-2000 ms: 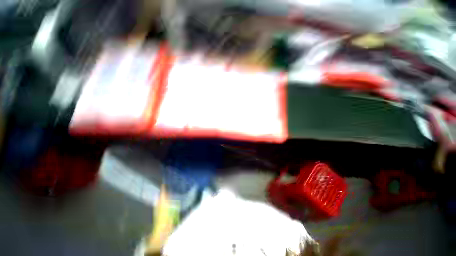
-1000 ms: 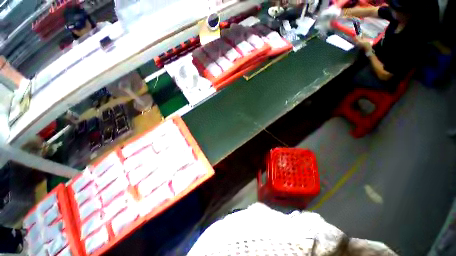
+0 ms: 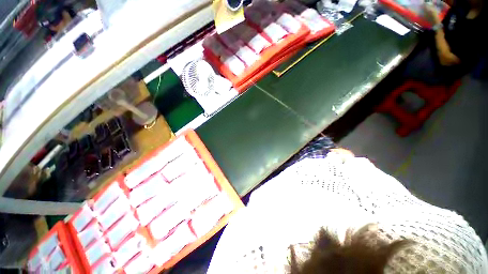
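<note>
Neither my left hand nor my right hand can be made out. A red-orange tray (image 3: 216,171) lies nearest on the bench at the lower left. Rows of whitish bagged phones (image 3: 174,200) fill its slots. A further red tray (image 3: 65,243) with similar pouches is cut off at the lower left edge. Stacked red trays (image 3: 254,76) at the back hold dark phones (image 3: 246,32) with white lower ends.
A dark green bench (image 3: 257,126) runs to the upper right. A white fan (image 3: 198,78) stands beside the stack. White mesh cloth (image 3: 342,203) and brown hair (image 3: 348,254) cover the lower right. A person's arm (image 3: 443,45) and a red stool (image 3: 414,104) are upper right.
The view has shifted and become sharper than two seconds ago. The white mesh cloth now covers more of the lower right, and the near red stool is no longer visible.
</note>
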